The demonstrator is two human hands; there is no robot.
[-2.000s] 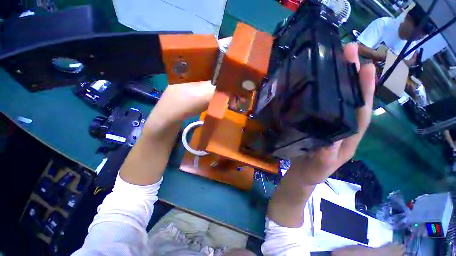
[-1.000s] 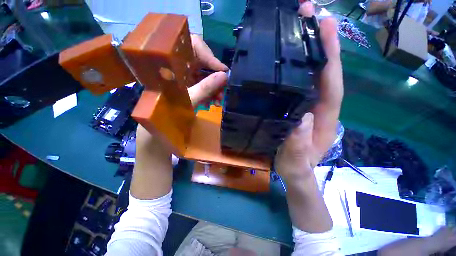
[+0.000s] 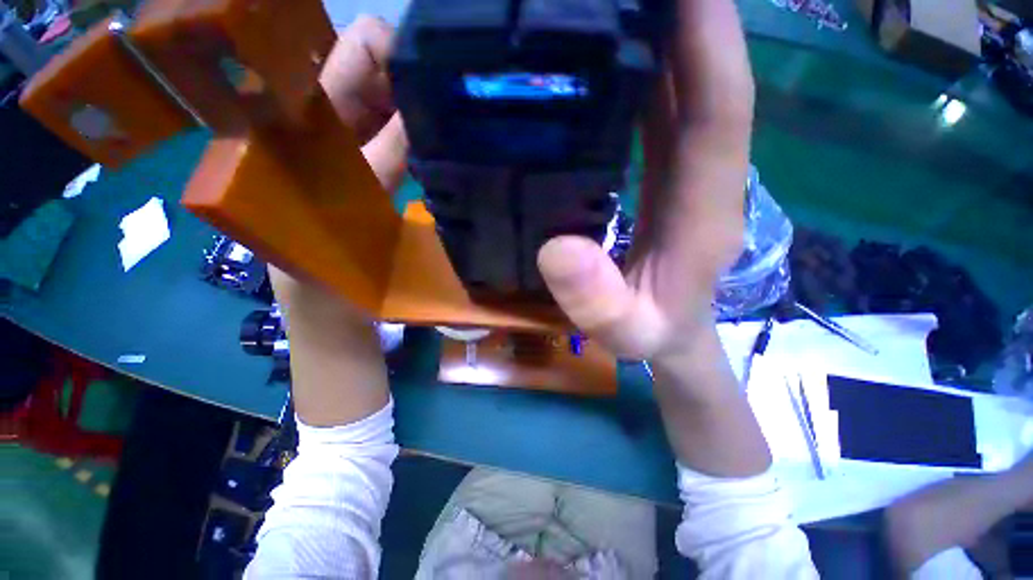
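Observation:
A black boxy camera unit (image 3: 510, 170) stands on the orange stand's ledge, close to the lens, with a small glowing blue display on the side facing me. My right hand (image 3: 680, 227) holds its right side, thumb on the lower face. My left hand (image 3: 368, 96) is behind the orange stand (image 3: 329, 227), at the unit's far left side. Its fingertips are partly hidden, so its grip cannot be told. The stand's flat orange base (image 3: 527, 365) lies on the green bench.
On the right lie white paper (image 3: 793, 487), a black rectangular sheet (image 3: 906, 421), tweezers (image 3: 807, 425), a pen, a clear bag (image 3: 757, 255) and dark mouldings (image 3: 906, 283). Other black units (image 3: 263, 331) lie left. Another person's arm (image 3: 963, 510) reaches in bottom right.
The view has shifted. The unit has tilted so its glowing display now shows. My right thumb has moved across its lower face, and the left fingers have moved further behind the unit.

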